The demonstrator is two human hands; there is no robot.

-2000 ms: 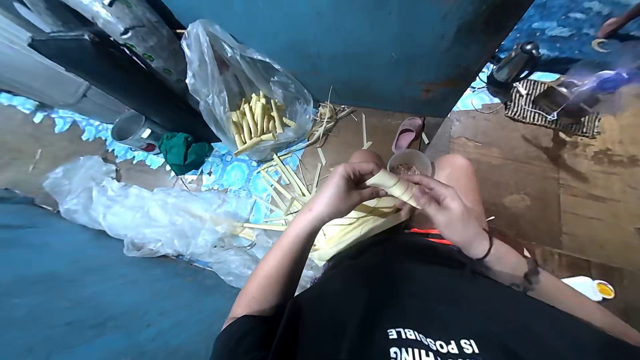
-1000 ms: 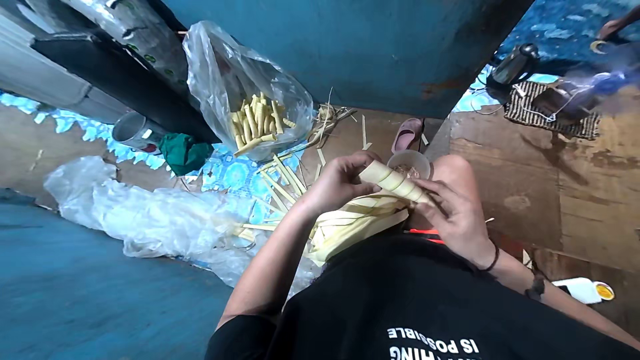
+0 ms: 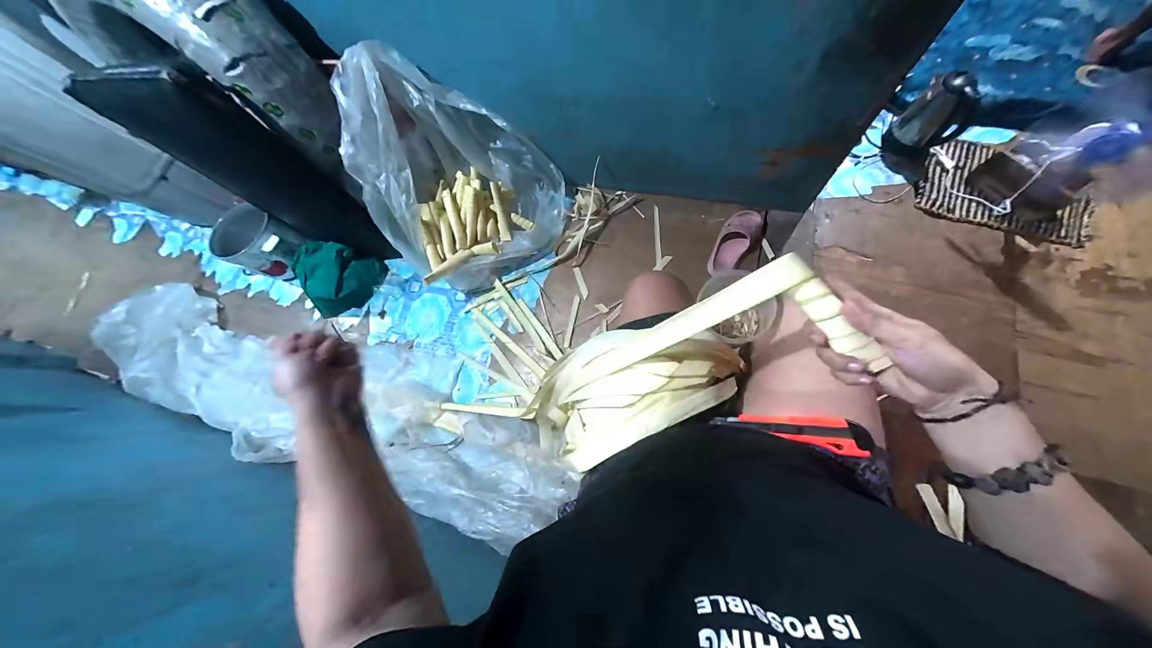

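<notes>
My right hand (image 3: 886, 346) grips a pale, spirally wrapped tube of leaf strip (image 3: 832, 315). From the tube's upper end a broad pale strip (image 3: 702, 310) runs down-left to a bundle of leaf strips (image 3: 639, 387) on my lap. Off to the left, above crumpled clear plastic, is my left hand (image 3: 319, 373), its fingers curled and blurred; whether something thin is in it cannot be told. An open clear plastic bag (image 3: 450, 117) holds several finished wrapped tubes (image 3: 463, 216). An orange and black utility knife (image 3: 810, 432) lies across my thigh.
Crumpled plastic sheeting (image 3: 225, 378) spreads at left, beside a green cloth (image 3: 337, 277) and a grey container (image 3: 247, 238). Cut strips (image 3: 517, 333) litter the floor. A clear tub (image 3: 742, 315) and pink shoe (image 3: 736, 241) are ahead. Upper right: an electric kettle (image 3: 931, 112), striped mat (image 3: 954, 184) and another person's hand (image 3: 1111, 43).
My left hand has left the wrapped tube and swung far out to the left. My right hand keeps the tube, now farther right, and a long strip stretches from it to the bundle.
</notes>
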